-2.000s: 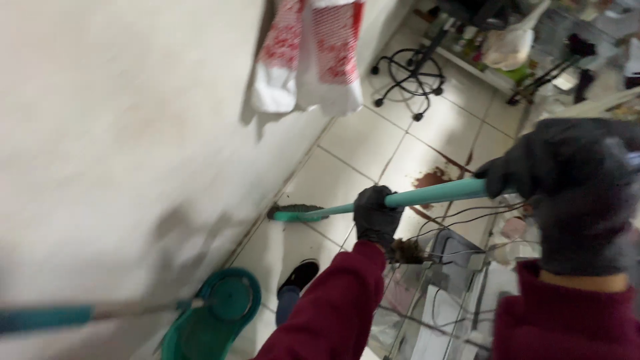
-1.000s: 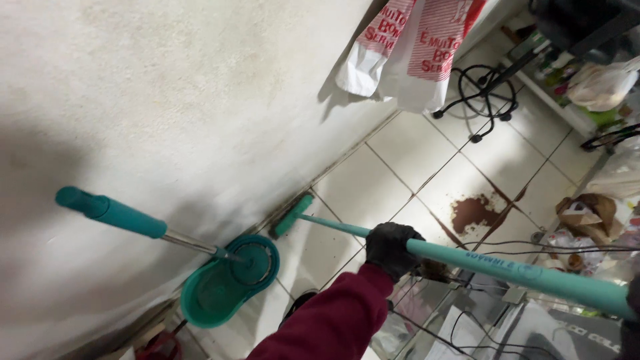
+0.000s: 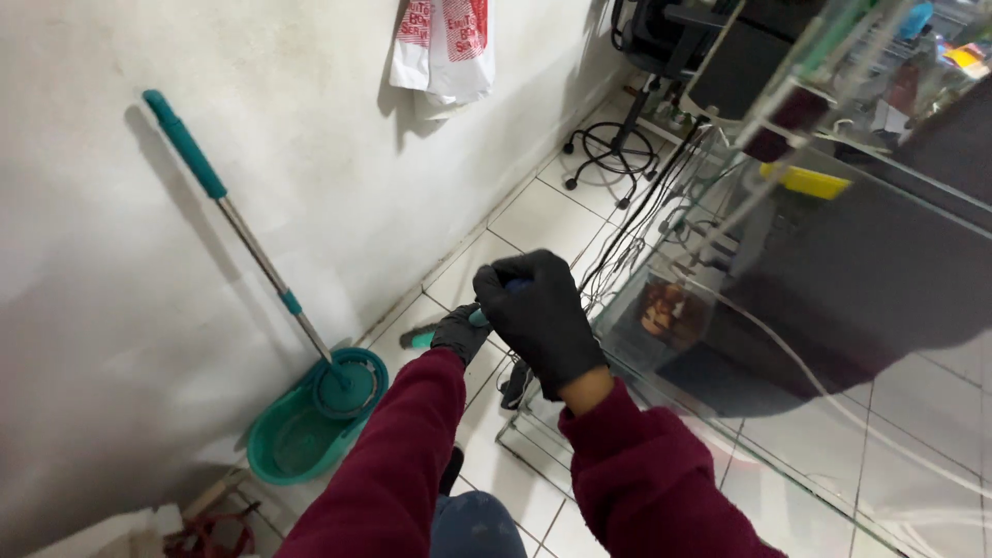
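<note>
Both my hands wear black gloves and grip the teal handle of a broom (image 3: 478, 318), which points away from me and is mostly hidden behind them. My left hand (image 3: 463, 333) is lower on the handle, close to the broom head. Nearer the camera, my right hand (image 3: 536, 314) closes around the upper end, where a bit of blue shows. The broom's bristle head (image 3: 421, 336) rests on the white floor tiles beside the wall, partly covered by my left hand.
A spin mop (image 3: 252, 252) leans on the wall, standing in a green mop bucket (image 3: 291, 442). Plastic bags (image 3: 446, 54) hang above. Glass shelving (image 3: 775, 457) and cables (image 3: 643, 225) are on the right; a wheeled black chair (image 3: 616, 151) stands farther back.
The broom handle, which earlier stretched across to the right, now points away from me. My right hand has come in from the right edge, close to my left. The view has shifted.
</note>
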